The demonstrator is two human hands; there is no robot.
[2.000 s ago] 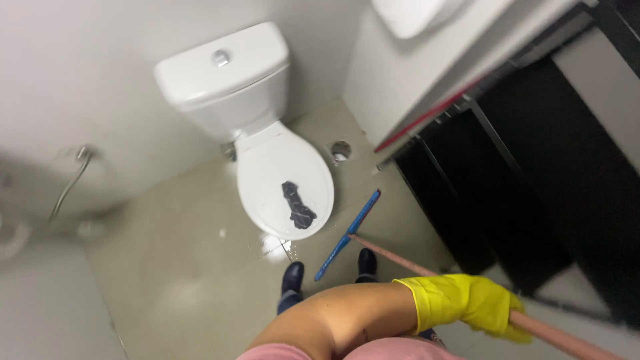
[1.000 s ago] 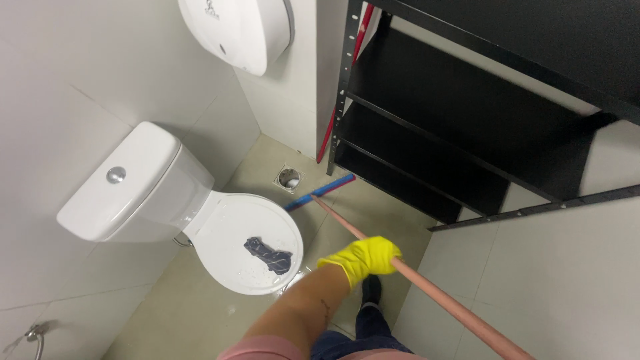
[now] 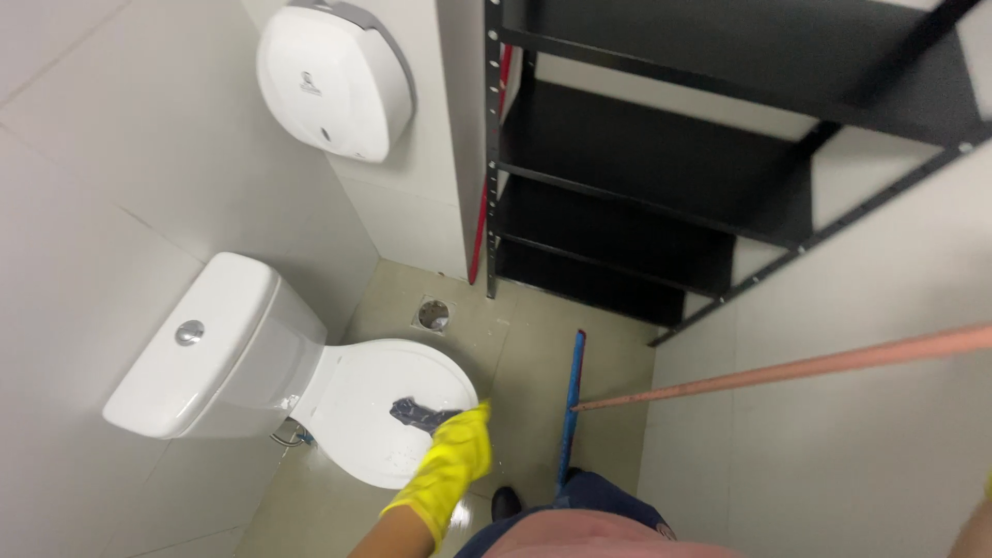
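My left hand (image 3: pixel 456 453), in a yellow rubber glove, is over the front of the closed white toilet lid (image 3: pixel 368 387). It covers one end of a dark, crumpled cloth (image 3: pixel 418 415); whether the fingers grip it is unclear. Only a sliver of my right hand's yellow glove (image 3: pixel 988 482) shows at the right edge, with part of the forearm below. On the floor right of the toilet stands a blue floor squeegee (image 3: pixel 572 407). Its pinkish pole (image 3: pixel 775 377) runs out of view at the right, and what holds it up there is hidden.
A black metal shelving unit (image 3: pixel 612 182) stands against the wall, with a red pole (image 3: pixel 478 236) beside it. A white dispenser (image 3: pixel 333 85) hangs above a round floor drain (image 3: pixel 433 315). Droplets lie on the lid. A dark shoe (image 3: pixel 506 504) shows below.
My left hand has left the squeegee pole, which it held in both earlier frames, and moved left to the cloth on the lid. The squeegee head now lies farther from the drain than one second ago.
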